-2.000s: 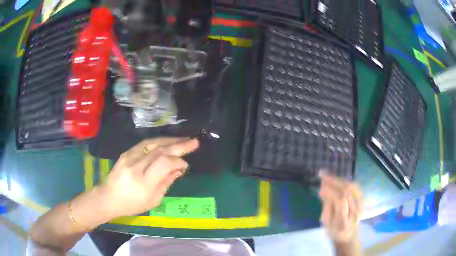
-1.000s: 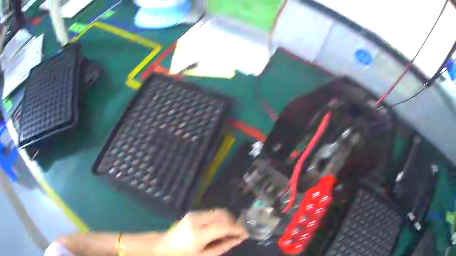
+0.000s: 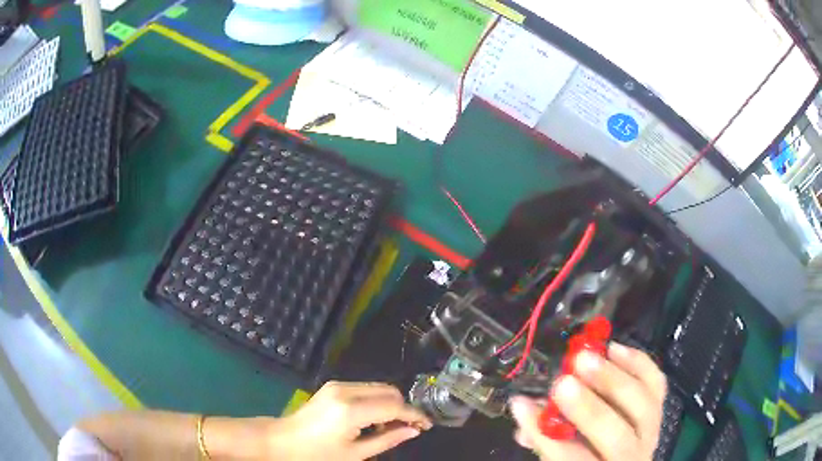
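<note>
My right hand (image 3: 604, 401) is wrapped around the red ribbed lever handle (image 3: 590, 333) of the test fixture at the lower right. My left hand (image 3: 360, 419) lies at the bottom centre, its fingertips beside the round clear socket (image 3: 443, 398) under the clear pressure plate (image 3: 478, 338). Thumb and fingers are bent towards each other; whether a small part is between them cannot be seen. The black fixture frame (image 3: 577, 243) stands behind, with a red wire (image 3: 552, 290) looping over its head.
A black component tray (image 3: 261, 252) with shiny parts lies left of the fixture. Other black trays lie at far left (image 3: 68, 149) and right (image 3: 707, 342). Papers (image 3: 360, 90) and a pen (image 3: 317, 122) lie behind, below a bright screen (image 3: 667, 63). Tiny silvery bits (image 3: 439, 273) lie on the black base.
The view has swung left and upward since the first frame. My right hand, out of the picture one second ago, now holds the red lever. My left hand stays beside the socket.
</note>
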